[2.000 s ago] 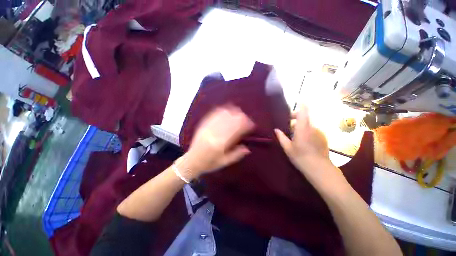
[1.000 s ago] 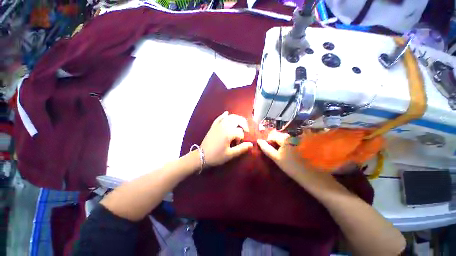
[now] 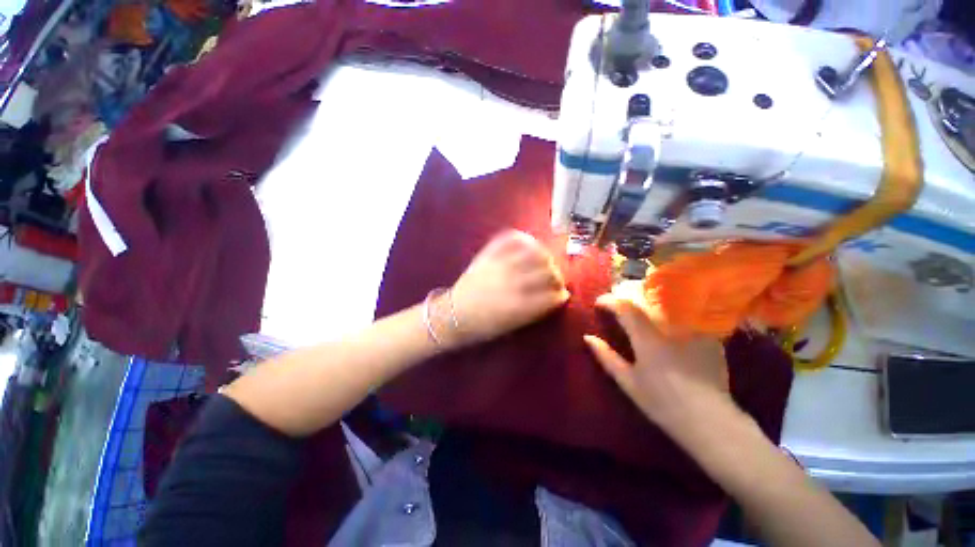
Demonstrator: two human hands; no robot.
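A maroon garment panel (image 3: 460,374) lies on the white table and over my lap, its upper part under the lit needle area of the white sewing machine (image 3: 738,128). My left hand (image 3: 508,286) is curled, with thumb and fingertips closed on the panel just left of the needle. My right hand (image 3: 668,358) lies on the panel to the right and nearer me, thumb and fingers apart. The presser foot (image 3: 583,244) shows only partly, in the glare, so the exact stitching spot cannot be made out.
An orange fluffy bundle (image 3: 727,283) lies by the machine head, with yellow loop handles (image 3: 823,342) beside it. A dark phone-like rectangle (image 3: 928,395) lies at right. Maroon pieces (image 3: 192,235) lie left and behind. A blue basket (image 3: 128,427) stands below left.
The panel has gone under the machine head since the oldest frame. Since the last frame, my left hand has curled tighter, and my right hand has moved down and right, its fingers spreading.
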